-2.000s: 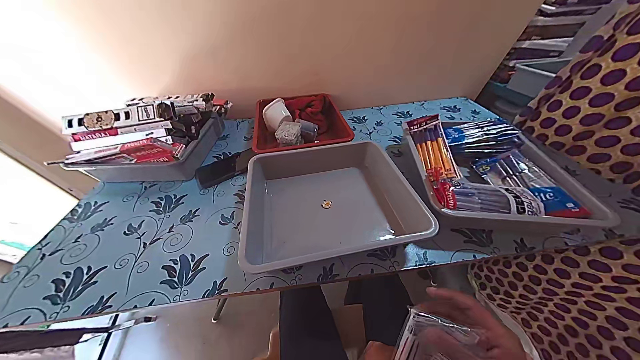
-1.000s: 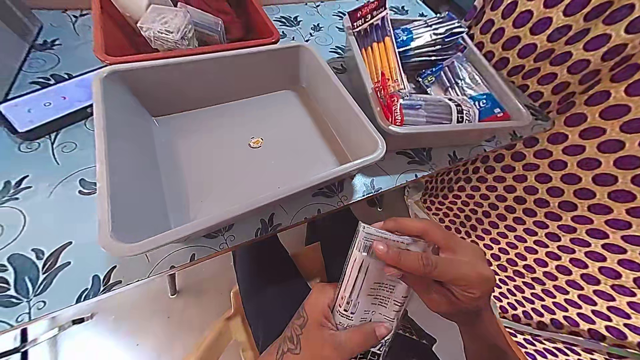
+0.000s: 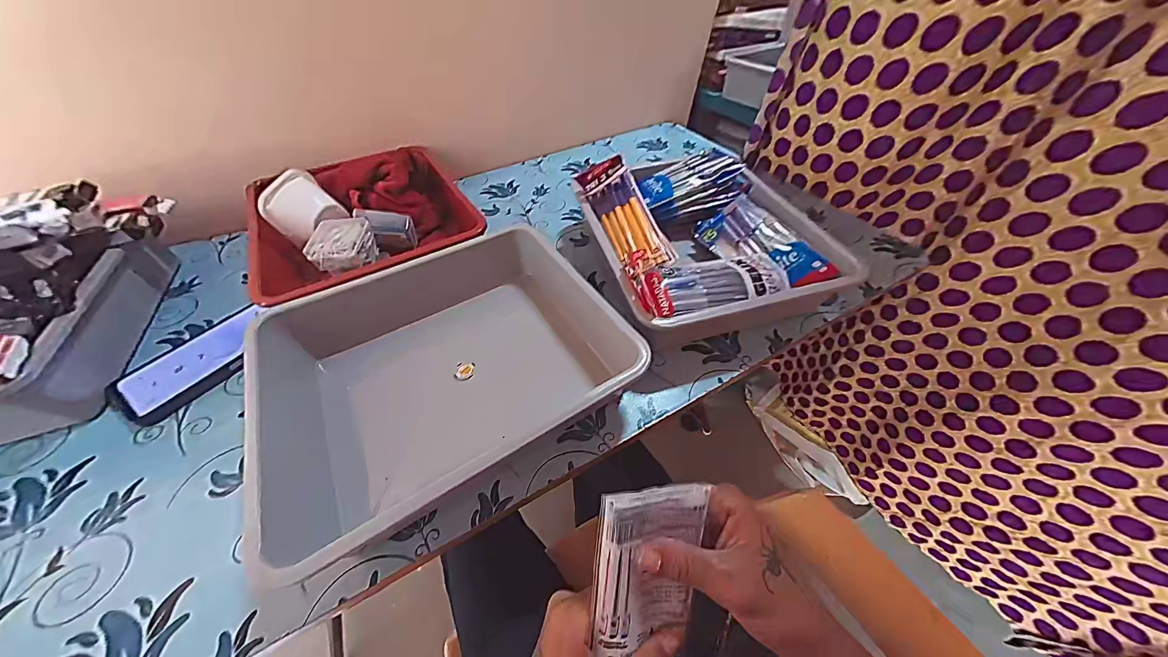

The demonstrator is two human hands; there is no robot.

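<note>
Both hands hold a flat clear packet with printed writing [image 3: 630, 584] below the table's front edge. My left hand [image 3: 568, 625] grips its lower left part, mostly cut off by the frame. My right hand [image 3: 730, 566] grips its right side, the thumb lying across the front. Beyond them on the table stands a grey plastic tray [image 3: 547, 401] with a small round sticker-like mark on its floor. To its right, another grey tray [image 3: 730, 319] holds packs of pens, among them orange pens in a red-topped pack [image 3: 625, 219] and a pack of pens with grey barrels [image 3: 712, 287].
A red tray [image 3: 274, 290] behind the grey one holds a white container [image 3: 297, 205], clear boxes and red cloth [image 3: 397, 187]. A phone [image 3: 187, 365] lies left, beside a filled grey bin [image 3: 100, 338]. A purple-dotted curtain or cloth [image 3: 995, 274] hangs at right.
Both hands keep hold of the packet. My right hand has shifted its grip from the packet's top to its right side since one second ago. The view has swung noticeably.
</note>
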